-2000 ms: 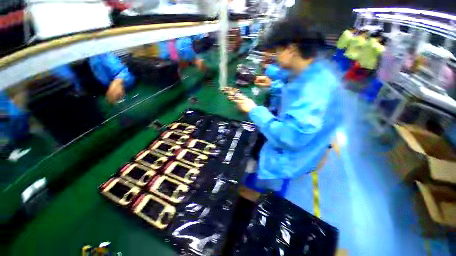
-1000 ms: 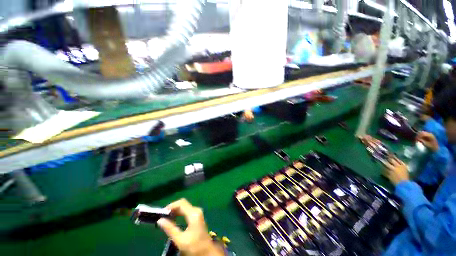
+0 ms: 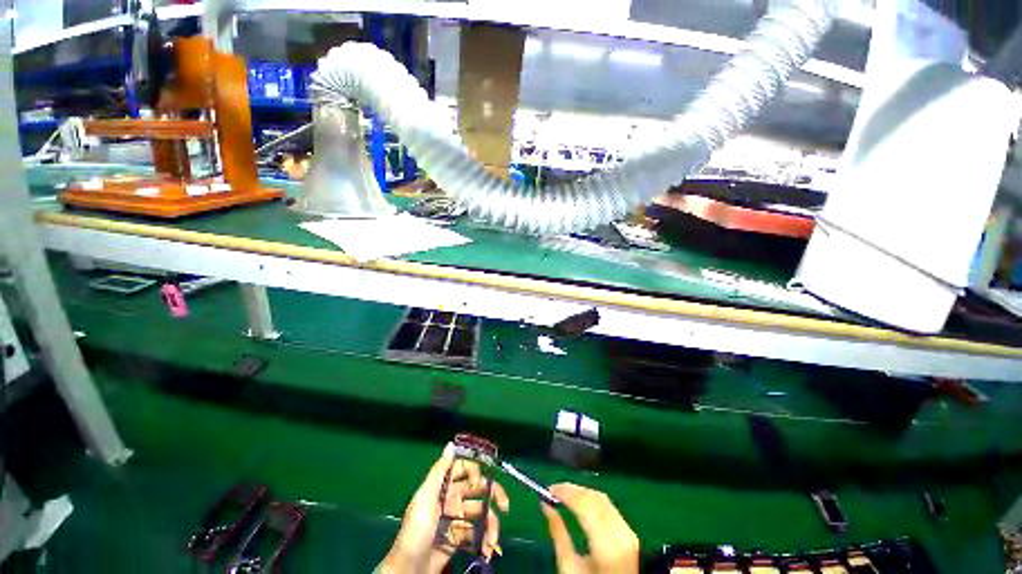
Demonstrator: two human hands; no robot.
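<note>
My left hand (image 3: 424, 527), low in the middle, holds a dark red-and-black phone housing (image 3: 476, 451) upright, its fingers showing through the open frame. My right hand (image 3: 594, 531), just right of it, pinches a thin LCD module (image 3: 530, 482) seen nearly edge-on. The module's far end points at the housing's upper right side; I cannot tell whether they touch. More dark red-and-black housings (image 3: 269, 531) lie on the green surface at the lower left.
A blister tray (image 3: 784, 558) is cut off at the lower right. Paired whitish pieces (image 3: 577, 426) and part-built phones (image 3: 829, 509) lie on the green surface. A compartment tray (image 3: 433, 336) lies beyond. A white-edged shelf (image 3: 538, 294) crosses above, with a ribbed hose (image 3: 538, 207) and orange fixture (image 3: 179, 200).
The view has swung left, so the blister tray now shows only at the lower right edge. My left hand with a housing has come into view, and the module is now beside it.
</note>
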